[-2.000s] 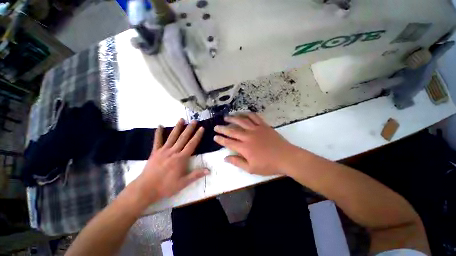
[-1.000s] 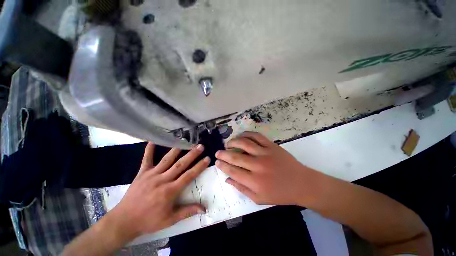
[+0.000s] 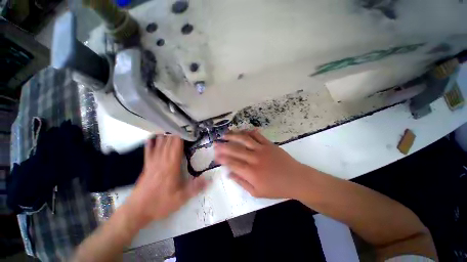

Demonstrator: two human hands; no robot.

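Observation:
A dark fabric band [image 3: 123, 166] runs from a crumpled dark bundle [image 3: 56, 158] on the left to my left hand. My left hand [image 3: 165, 176] is blurred and lies flat over the band, thumb apart, not gripping. My right hand [image 3: 256, 162] rests palm down right of the needle area, thumb apart, its fingertips at the dark fabric edge. Between my hands, a thin dark curved edge [image 3: 193, 168] surrounds a pale gap. The presser foot [image 3: 209, 134] is just above it; the needle tip cannot be made out.
The cream sewing machine head [image 3: 266, 46] fills the top, with a grey curved metal arm [image 3: 138, 92] at left. The bed [image 3: 287, 115] is speckled with lint. A plaid cloth [image 3: 61, 230] lies left. A tan block [image 3: 406, 142] and grey rag [image 3: 422, 100] are at right.
My left hand has shifted slightly, its fingers now closer together. The dark fabric between my hands now shows as a thin curved edge around a pale gap. The camera view has shifted.

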